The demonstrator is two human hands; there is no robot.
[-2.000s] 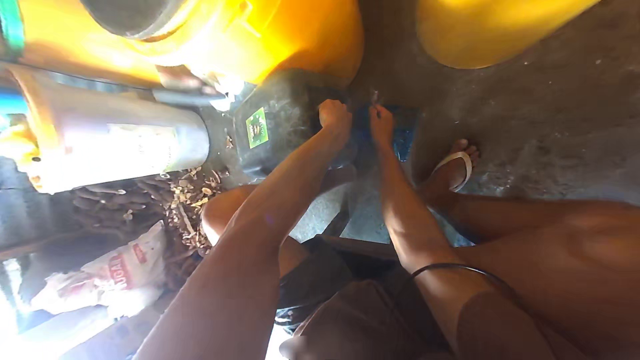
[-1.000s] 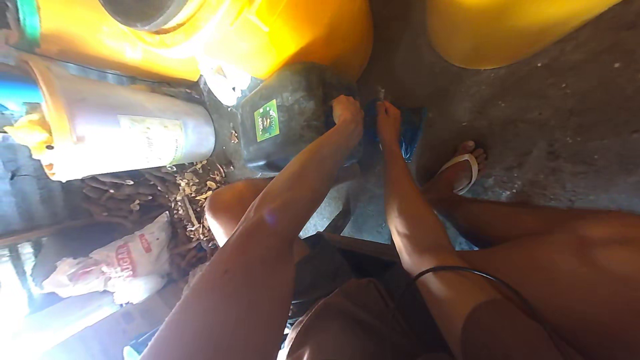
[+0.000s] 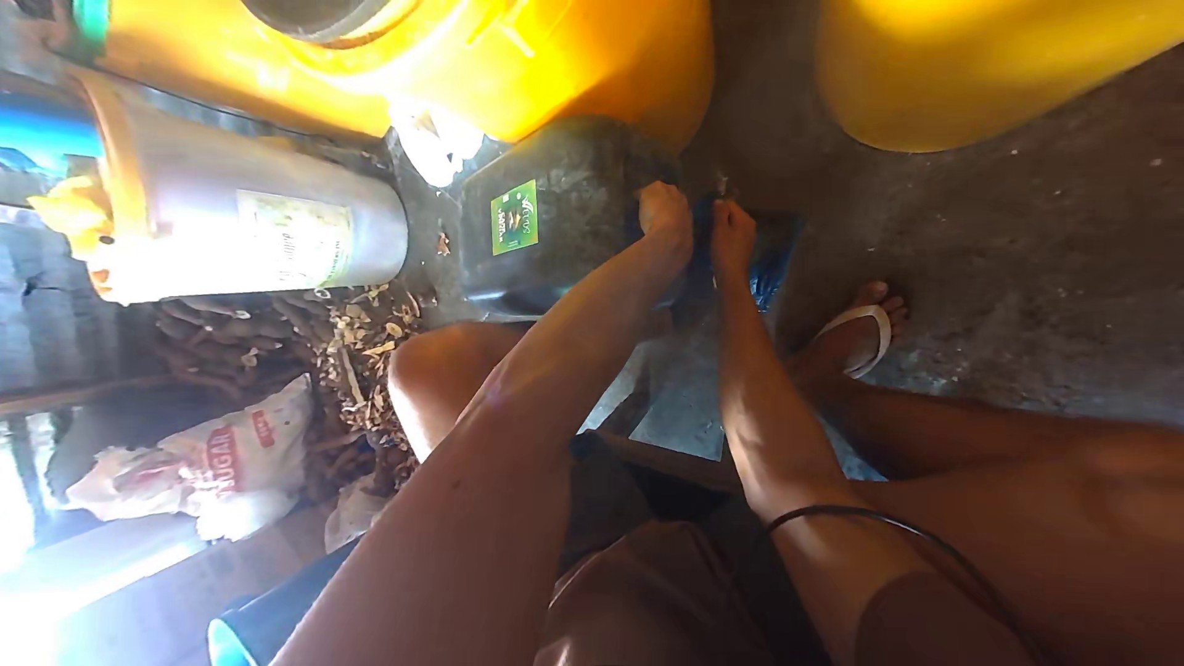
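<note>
A dark plastic jerrycan with a green label stands before me. My left hand, fingers curled, is at its right edge; whether it grips anything is hidden. Just to the right is my right hand, its fingers pinched together, with a small, unclear thing poking out past the fingertips. Dark blue plastic shows behind and beside the right hand, and some blue lies between the two hands. What the palms cover cannot be seen.
Big yellow plastic containers stand at the far side. On the left are a whitish bucket, a pile of roots with peelings, and a printed white sack. My sandalled foot is at the right.
My left hand has come slightly nearer to my right hand. Both hands keep their curled shape beside the jerrycan. The view has shifted a little.
</note>
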